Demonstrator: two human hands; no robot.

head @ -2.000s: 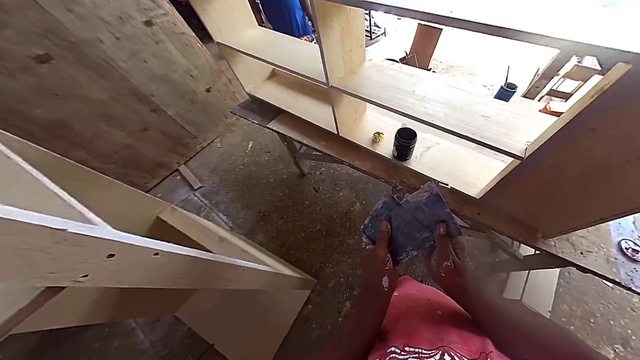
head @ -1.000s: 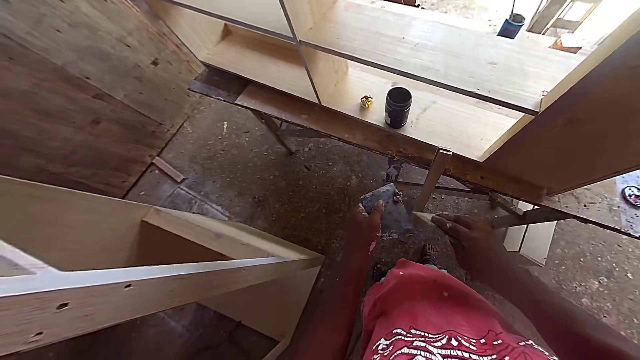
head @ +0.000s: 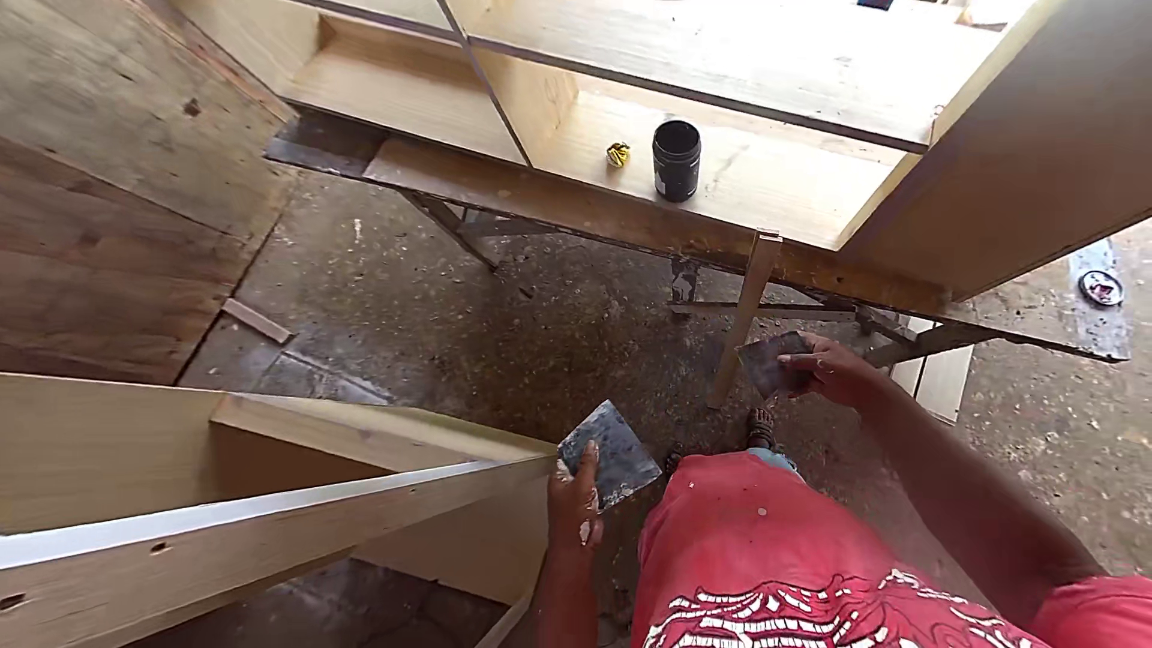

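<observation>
My left hand [head: 576,495], smeared with a pale paste, grips a dark, stained square plate [head: 612,456] with its thumb on top. Off to the right, my right hand [head: 823,367] holds a smaller dark flat piece [head: 772,363] by its edge. The two pieces are apart. Near my right hand a narrow wooden strip [head: 749,315] leans against the bench edge. An open black plastic jar [head: 676,160] stands on the lowest board of a pale plywood shelf unit [head: 729,184], with a crumpled yellow item [head: 617,155] beside it.
The shelf unit rests on a wooden bench [head: 540,202] with trestle legs. At lower left lies another plywood cabinet frame [head: 270,517] with a white edge and small holes. Large wooden panels [head: 108,243] stand at left. A round lid [head: 1101,288] sits at far right; a wood offcut [head: 257,320] lies on the floor.
Two seconds ago my hands were together at a dark sheet or plate; now they are apart, each holding a piece. The wooden strip leaning on the bench shows one second ago and now.
</observation>
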